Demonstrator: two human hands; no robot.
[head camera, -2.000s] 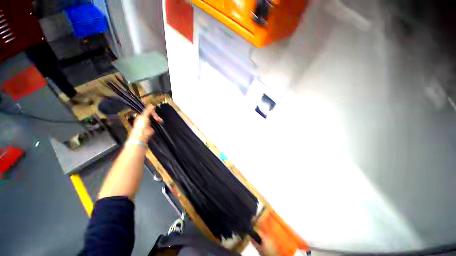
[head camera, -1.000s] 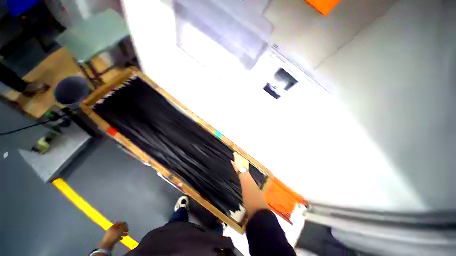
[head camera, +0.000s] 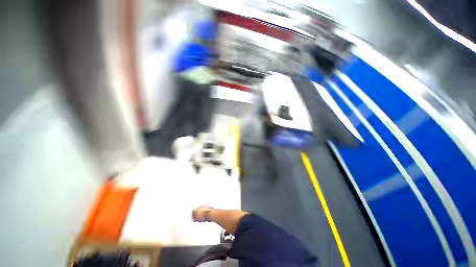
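Observation:
Black straps (head camera: 102, 259) show at the bottom left edge, in a wooden-edged tray that is mostly cut off. My right hand (head camera: 202, 213) is over the white table (head camera: 172, 201), blurred and small; its fingers look curled, and I cannot tell whether anything is in it. My left hand is not in view.
An orange basket or panel (head camera: 108, 213) stands at the left. A small blurred metal object (head camera: 211, 152) is beyond the white table. A second white table (head camera: 288, 99) stands further off in the aisle. A long blue-and-white machine (head camera: 412, 172) is on the right, past a yellow floor line.
The view has swung right, away from the strap tray to the white table and the aisle. My right hand has left the straps. My left hand has gone out of view.

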